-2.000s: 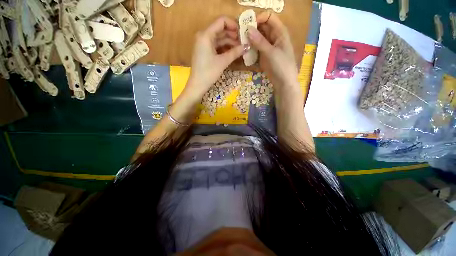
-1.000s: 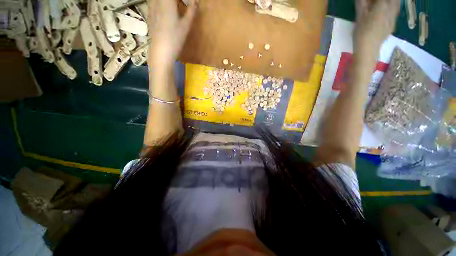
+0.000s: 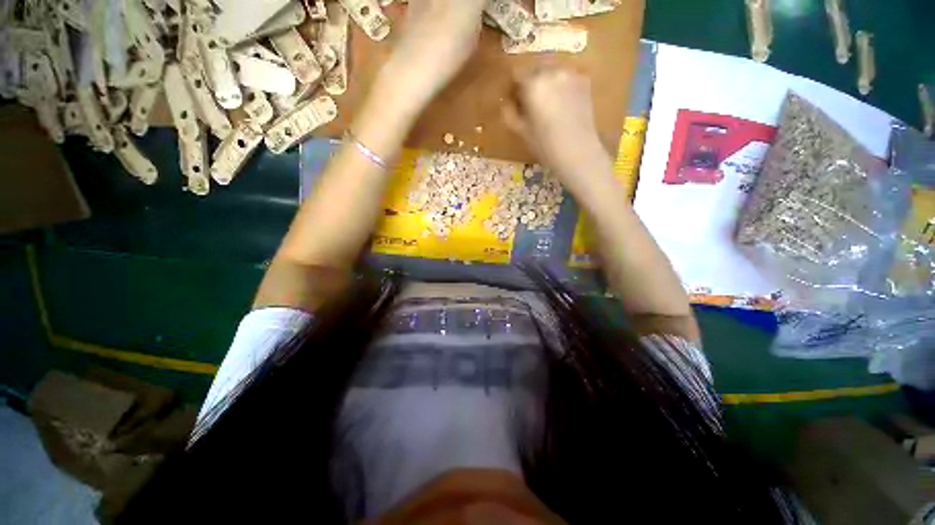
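Note:
My left hand (image 3: pixel 441 36) is blurred at the top edge, over the brown board (image 3: pixel 487 97); its fingers are partly cut off, and I cannot tell if it holds anything. My right hand (image 3: pixel 551 97) is over the board with its fingers bent, also blurred; any held thing is hidden. A beige housing (image 3: pixel 546 40) lies flat on the board just above my right hand, with more housings at the top edge. Small round inserts (image 3: pixel 472 190) lie in a loose pile on the yellow-and-grey sheet (image 3: pixel 402 231). A few pale pieces lie on the board's near edge.
A big heap of housings (image 3: pixel 190 77) is at upper left. At right, a clear bag of small parts (image 3: pixel 810 174) lies on a white printed sheet (image 3: pixel 656 231). Single housings (image 3: pixel 759 28) lie on the green surface at upper right. Cardboard boxes (image 3: pixel 861 467) are at lower left and right.
The housing between my fingers two seconds ago is no longer seen there. My right hand went out to the upper right and came back over the board. Another housing shows at upper right.

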